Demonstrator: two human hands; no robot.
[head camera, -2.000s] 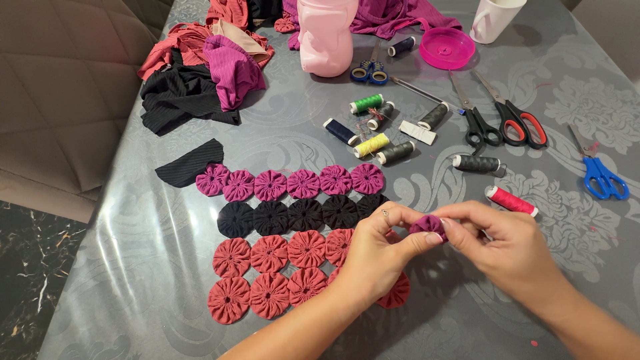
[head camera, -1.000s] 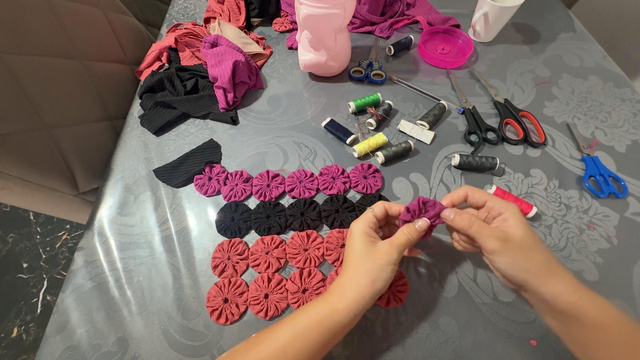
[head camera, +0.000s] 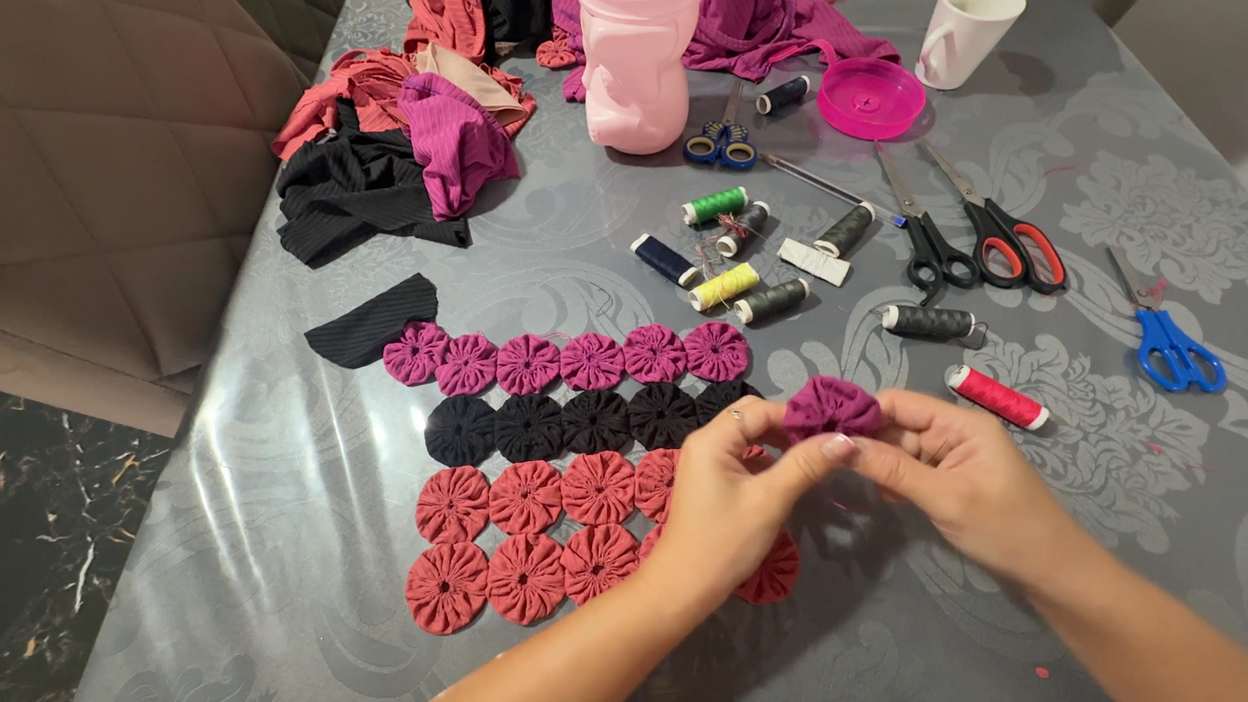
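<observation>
A gathered purple fabric yo-yo (head camera: 832, 404) is pinched between the thumbs and fingers of my left hand (head camera: 731, 487) and my right hand (head camera: 960, 478), above the table. To the left lie rows of similar yo-yos: purple ones (head camera: 593, 361) at the top, black ones (head camera: 527, 427) below them, then two rows of coral ones (head camera: 526, 495). My left hand and forearm hide parts of the black and coral rows. A black ribbed fabric scrap (head camera: 370, 322) touches the leftmost purple yo-yo. No needle can be made out in either hand.
Several thread spools, including a red one (head camera: 998, 397) and a yellow one (head camera: 724, 287), lie beyond my hands. Black-handled scissors (head camera: 938, 253), blue scissors (head camera: 1178, 351), a pen (head camera: 829, 187), a pink bottle (head camera: 639, 83), a magenta lid (head camera: 871, 97), a white mug (head camera: 968, 39) and heaped fabric (head camera: 370, 185) surround them.
The purple yo-yo looked folded and mostly covered by my fingers earlier; now it is spread wider and its gathered face shows. Both hands have kept hold of it.
</observation>
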